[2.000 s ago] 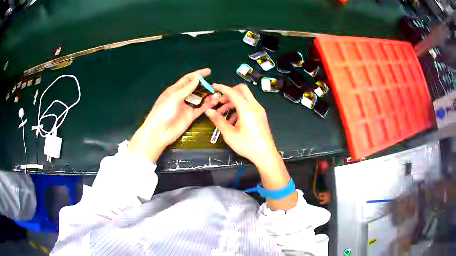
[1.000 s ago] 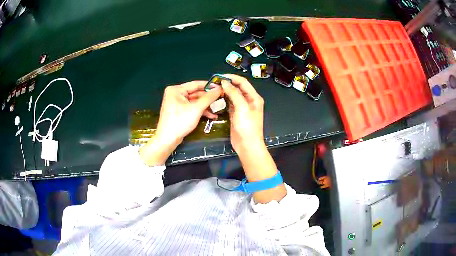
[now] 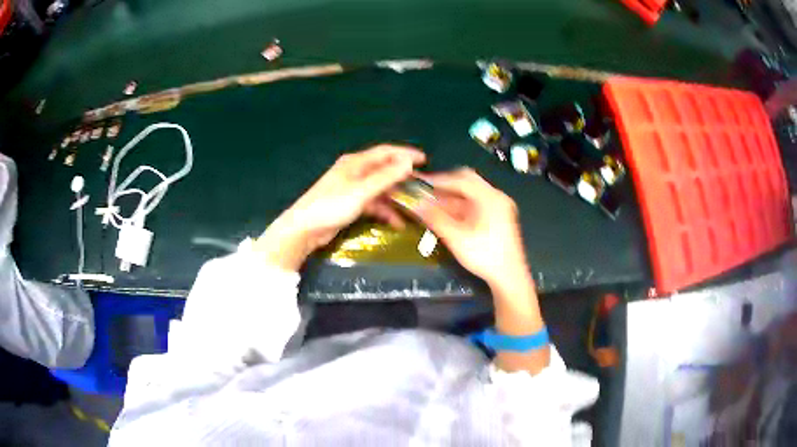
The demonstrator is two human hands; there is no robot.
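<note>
My left hand and my right hand are close together above the dark green mat. Between their fingertips is a smartwatch case assembly, blurred and mostly hidden by the fingers. Both hands appear to hold it. Below it, a shiny amber tape patch lies on the mat near the front edge. A small white piece shows just below my right fingers, over the tape. A blue strap is around my right wrist.
Several watch cases and dark screens lie right of the hands. A red-orange blister tray is further right, above a white machine. A charger with coiled cable lies left. Another person's sleeve shows at far left.
The view has shifted, so the bench items appear further right and lower. The case was raised and plainly visible at the fingertips; now it is lower between the hands and blurred.
</note>
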